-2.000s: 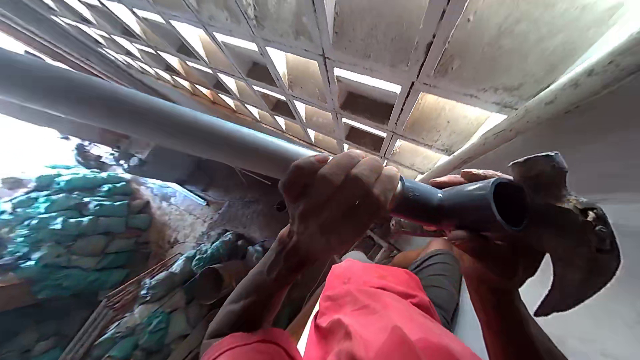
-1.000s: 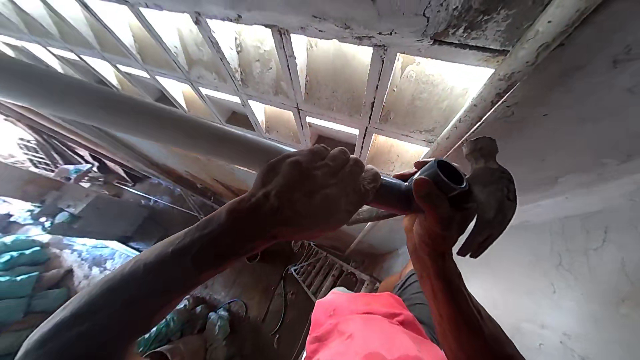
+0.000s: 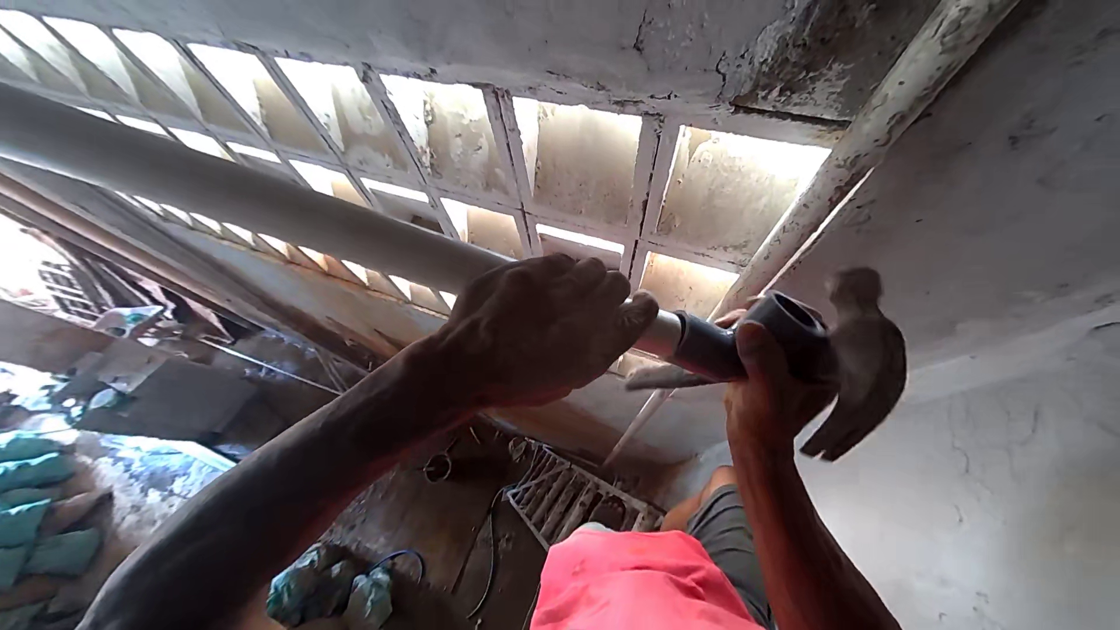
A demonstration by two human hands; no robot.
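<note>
My left hand (image 3: 551, 328) is closed around a long pale plastic pipe (image 3: 262, 197), near the pipe's right end. That end meets a dark plastic pipe fitting (image 3: 709, 346), whose round open mouth faces up at the right. My right hand (image 3: 779, 385) grips the fitting and also holds a claw hammer (image 3: 862, 359). The hammer's head stands out to the right of the fitting, claw pointing down. Part of what looks like its handle shows below the fitting at the left. The fingers behind the fitting are partly hidden.
A lattice block wall (image 3: 586, 157) with bright openings runs behind the pipe. A thinner pipe (image 3: 892, 105) slants along the corner beside the right wall (image 3: 989, 455). Far below lie a slatted metal frame or ladder (image 3: 582, 499), green sacks (image 3: 44, 525), a bundled sack (image 3: 324, 586) and cables.
The fitting's mouth has turned upward since the oldest frame. A pale stretch of pipe now shows between my left hand and the fitting. The view has swung noticeably.
</note>
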